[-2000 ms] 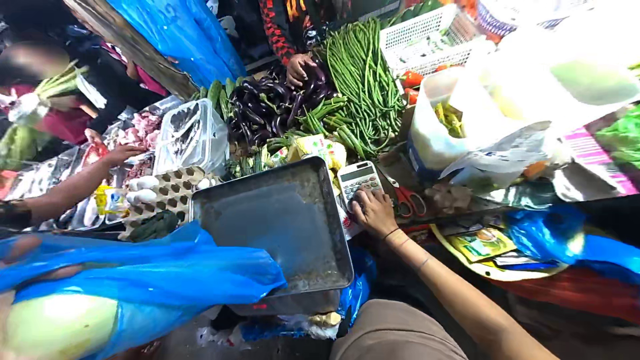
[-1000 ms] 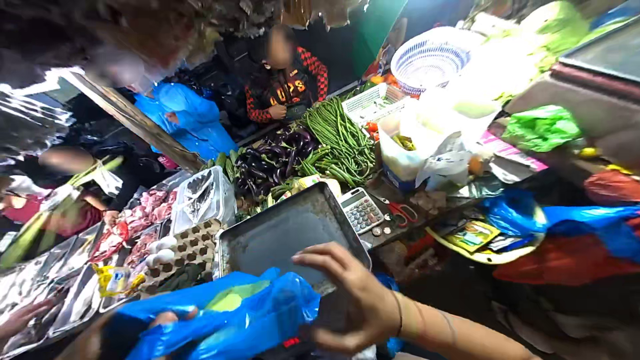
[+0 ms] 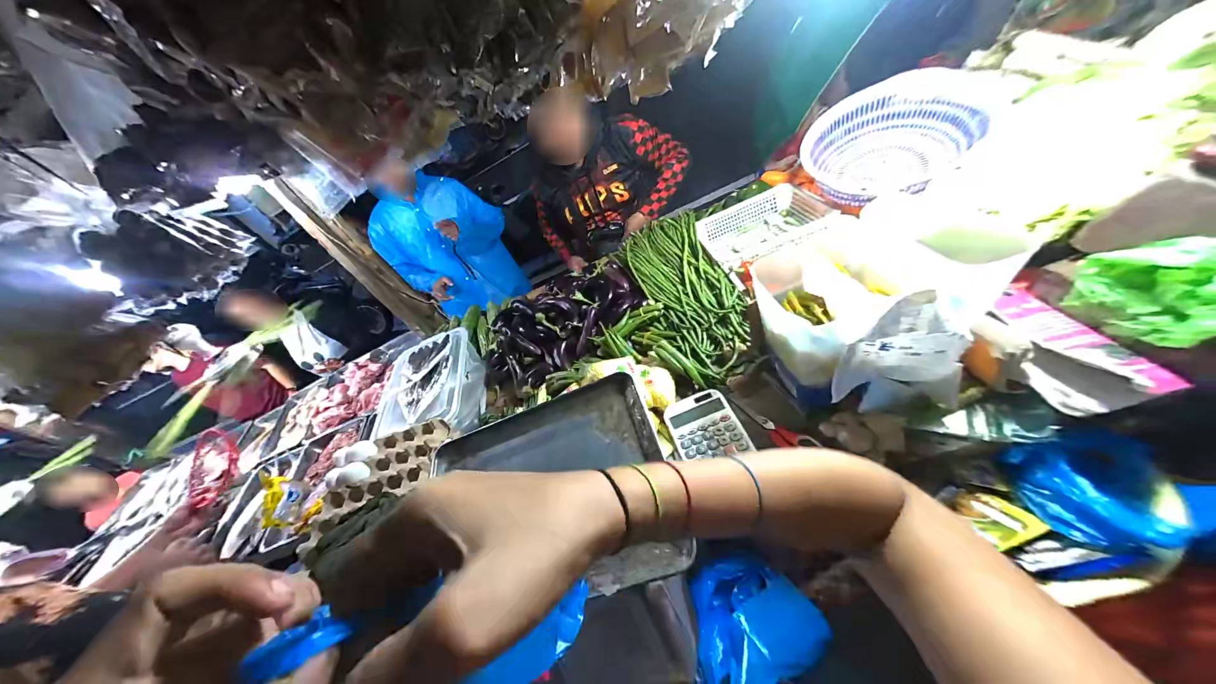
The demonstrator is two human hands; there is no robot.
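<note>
Low at the left, my left hand [image 3: 218, 617] has its fingers closed on the gathered top of a blue plastic bag [image 3: 299, 644]. Beside it, my right hand [image 3: 484, 560], with thin bands on its wrist, reaches across the metal tray [image 3: 560, 432] and bends down at the bag; its fingertips are hidden, so its grip cannot be seen. Part of the bag shows below my right palm. A calculator [image 3: 708, 426] lies right of the tray, near red-handled scissors [image 3: 784, 435].
Ahead lie eggplants [image 3: 560, 328] and long green beans [image 3: 689, 294]. An egg carton [image 3: 394, 465], a clear plastic tub [image 3: 432, 380] and trays of meat and fish [image 3: 351, 394] stand left. Two people [image 3: 442, 233] [image 3: 603, 180] face the stall. Another blue bag [image 3: 755, 617] hangs near the tray.
My right hand has left the calculator, where it was two seconds ago, and moved left across the tray to the blue bag. The bag's top is now gathered. The view has tilted up.
</note>
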